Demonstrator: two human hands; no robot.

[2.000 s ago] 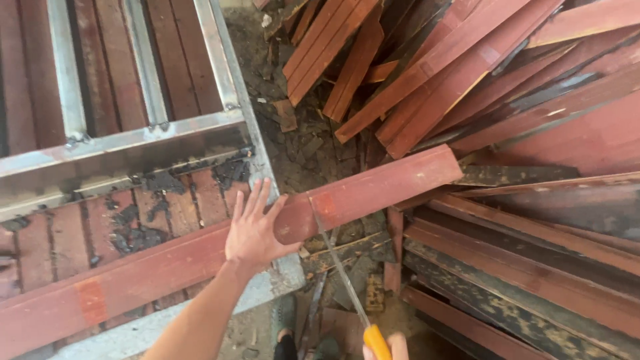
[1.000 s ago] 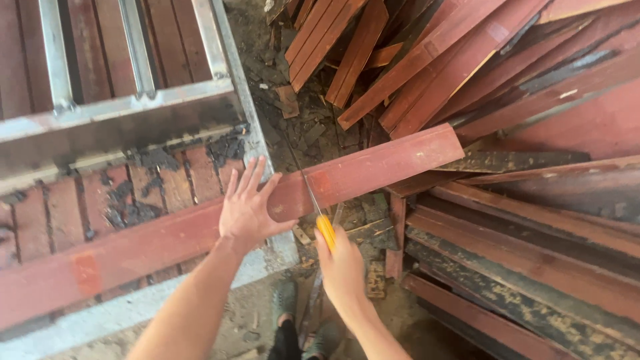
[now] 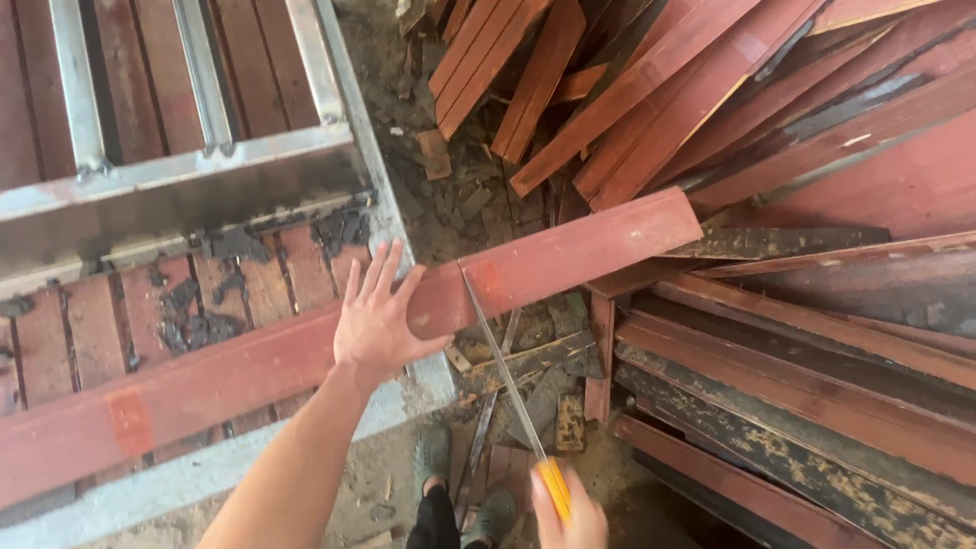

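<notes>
A long reddish-brown wooden board (image 3: 252, 358) lies slanting across the slatted bench and juts out past its right edge. My left hand (image 3: 381, 320) is spread flat on the board near that edge, pressing on it with nothing gripped. At the lower centre my right hand (image 3: 568, 507) is closed around the yellow handle (image 3: 555, 488) of a handsaw. The saw's narrow blade (image 3: 503, 366) runs up to the board, its far end in a thin cut just right of my left hand, beside an orange-red patch (image 3: 488, 278).
A welded metal frame (image 3: 206, 164) rests on the slatted bench, whose metal edge (image 3: 267, 457) runs below the board. Black flakes (image 3: 202, 324) lie on the slats. Stacked reddish boards (image 3: 762, 366) and loose planks (image 3: 633, 107) fill the right side. Scraps litter the ground around my feet (image 3: 488, 518).
Over the last second my right hand has drawn the saw back toward the bottom of the view, away from the board; it was close against the board before. My left hand stays on the board.
</notes>
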